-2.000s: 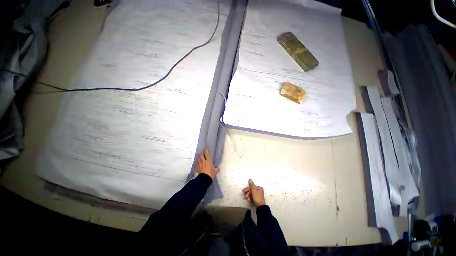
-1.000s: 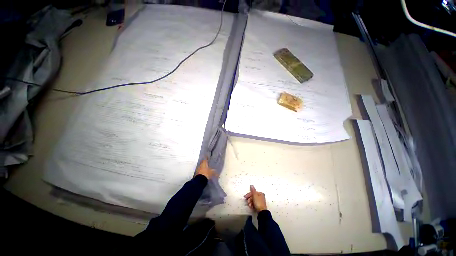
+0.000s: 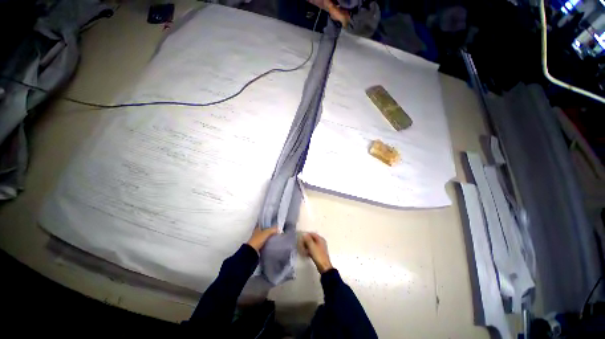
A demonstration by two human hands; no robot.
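Note:
A long grey fabric strip [image 3: 306,119] lies between two paper-covered stacks, the left paper marker [image 3: 172,152] and the right paper sheet [image 3: 358,165]. Its near end is bunched and folded. My left hand [image 3: 263,237] grips the bunched end from the left, with the fingers partly hidden by cloth. My right hand [image 3: 314,247] is at the right side of the bunch, fingers curled; whether it pinches cloth is unclear. Another person's hand [image 3: 339,14] is at the strip's far end.
A long olive-brown weight [image 3: 389,108] and a short yellow-tan block [image 3: 384,153] lie on the right sheet. A dark cable [image 3: 199,104] crosses the left paper. Cut strips [image 3: 483,251] lie at the table's right, beside a fabric roll [image 3: 540,185]. A fabric heap [image 3: 40,86] is far left.
The strip has gone from lying flat to bunched and creased. My left hand has taken hold of its near end. My right hand has moved left to it. Another person's hand has appeared at the far end.

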